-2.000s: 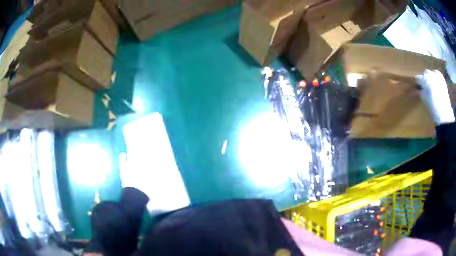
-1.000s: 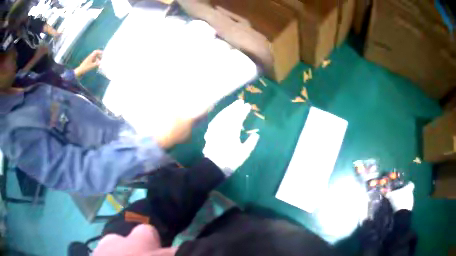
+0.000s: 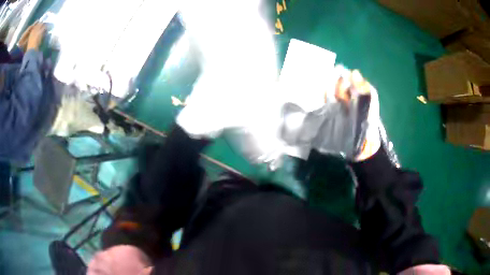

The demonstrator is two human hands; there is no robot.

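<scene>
A white product unit in clear film [image 3: 236, 59] is blurred and glaring, upper middle, above the table. My left hand [image 3: 197, 119], in a white glove, is at its lower left side and seems to hold it; glare hides the fingers. My right hand [image 3: 370, 115], gloved with bare-looking fingertips, is closed around a dark bagged accessory [image 3: 361, 121]. Greyish clear film [image 3: 317, 129] spans between the accessory and the white unit. A flat white sheet [image 3: 309, 62] lies on the green table behind the right hand, partly covered.
More white units in film [image 3: 107, 37] lie at the upper left, with dark cords [image 3: 110, 115] hanging at the table edge. Another person's hand [image 3: 33, 36] is beside them. A stool [image 3: 53, 172] stands at lower left. Brown cartons [image 3: 456, 75] stand at right; cardboard scraps lie on the table.
The white unit now appears in front of me at my left hand, away from the stack. My right hand has come inward and up with the dark accessory. The view has shifted.
</scene>
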